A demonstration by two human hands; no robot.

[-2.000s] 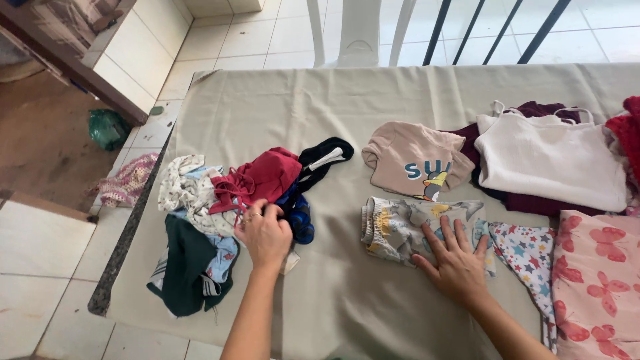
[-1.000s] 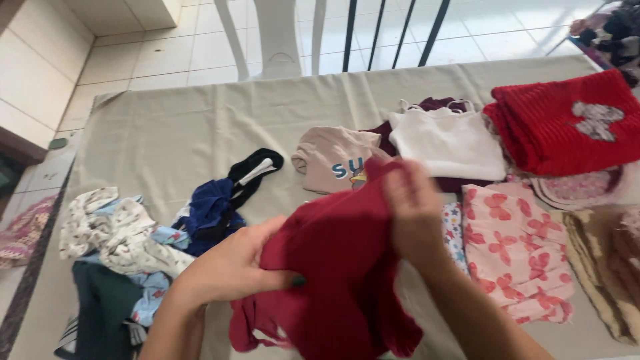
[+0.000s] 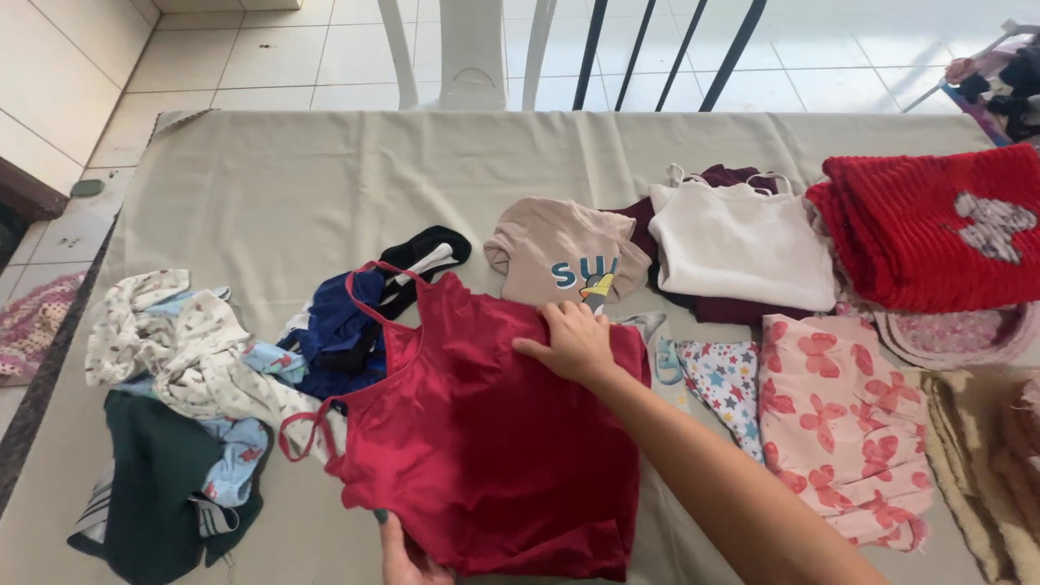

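A red satin camisole (image 3: 504, 431) lies spread on the cloth-covered table, its thin straps pointing left. My left hand (image 3: 406, 556) is at its lower left edge, the thumb on top and the fingers partly hidden under the fabric. My right hand (image 3: 573, 337) rests on the camisole's upper edge, fingers spread. Just beyond that hand is a beige printed T-shirt (image 3: 561, 244). Part of a grey printed garment (image 3: 666, 366) and a star-print cloth (image 3: 723, 386) show at the camisole's right. Blue and black clothes (image 3: 349, 325) lie by the straps.
Patterned white clothes (image 3: 203, 349) and a dark green garment (image 3: 154, 479) are heaped at left. A white camisole (image 3: 739, 236), a red knitted piece (image 3: 918, 227), a pink butterfly-print garment (image 3: 837, 422) and beige towels (image 3: 967, 455) lie at right. A white plastic chair (image 3: 471, 65) stands beyond the table.
The red garment, bunched in the left pile two seconds ago and held up in both hands one second ago, now lies spread over part of the grey printed garment. The view has shifted right.
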